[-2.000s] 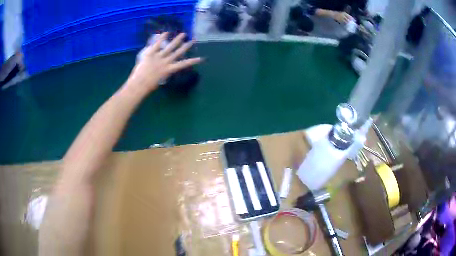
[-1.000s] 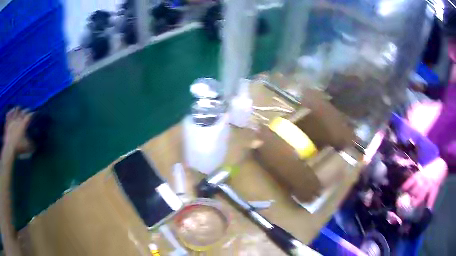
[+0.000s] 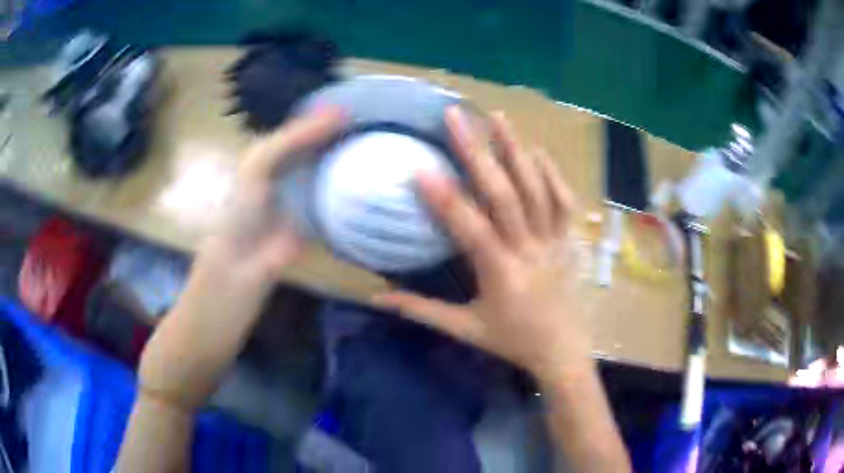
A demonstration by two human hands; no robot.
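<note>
A figure with spiky black hair [image 3: 282, 78] is held over the bench's front edge. A round grey-white ribbed straw hat [image 3: 384, 203] with a dark band faces up on it. My left hand [image 3: 245, 208] grips the hat's left side, fingers at the brim. My right hand [image 3: 523, 249] lies on the hat's right side with its fingers spread over brim and crown. Both hands are blurred. The rest of the figure is hidden under the hat and hands.
Another dark-and-white figure [image 3: 111, 111] lies on the bench at left. At right are a phone [image 3: 625, 166], tape roll [image 3: 648, 245], white bottle [image 3: 713, 189], long-handled hammer [image 3: 694, 323] and yellow tape in a holder [image 3: 775, 260]. The green belt [image 3: 518, 42] runs behind. Blue crates [image 3: 88, 397] stand lower left.
My left hand has come back from the belt and now holds a figure in front of me. My right hand has come into view on the hat. The view has turned left and down.
</note>
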